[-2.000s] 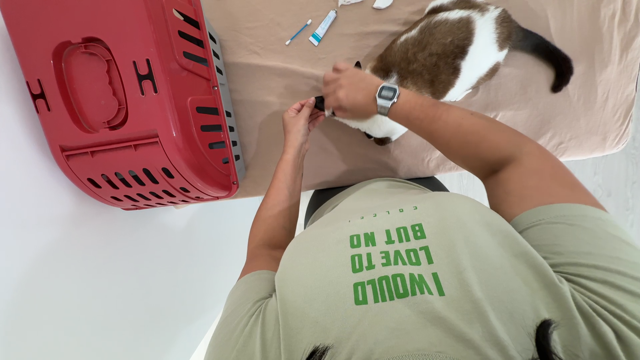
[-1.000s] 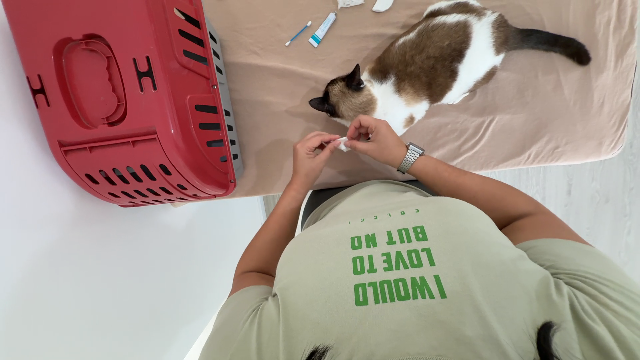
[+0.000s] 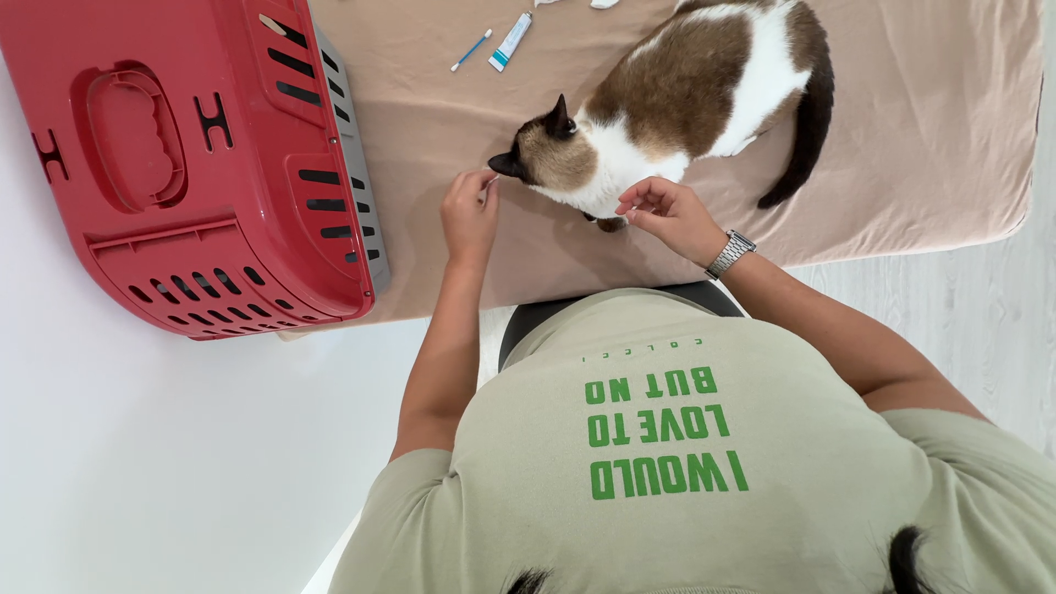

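A brown and white cat with a dark face and tail [image 3: 693,91] crouches on the beige-covered bed [image 3: 916,107], its head toward the left. Beside its nose and one ear is my left hand [image 3: 470,213], thumb and finger pinched on a small white thing, mostly hidden. My right hand [image 3: 672,216], with a silver watch at the wrist, hovers near the cat's chest and front paw; its fingers are loosely curled, and whether they hold something small and pale I cannot tell. Above the cat's head lie a blue-stemmed cotton swab [image 3: 472,50] and a white and teal tube [image 3: 511,41].
A red plastic pet carrier [image 3: 198,165] with a grey base takes up the bed's left end, close to my left forearm. White scraps [image 3: 604,3] lie at the top edge. The bed's near edge runs just in front of my body.
My hands, together over a small white thing a second ago, are now apart, the left toward the cat's face. The cat's tail has swung down. Two seconds ago my hands were at the cat's head.
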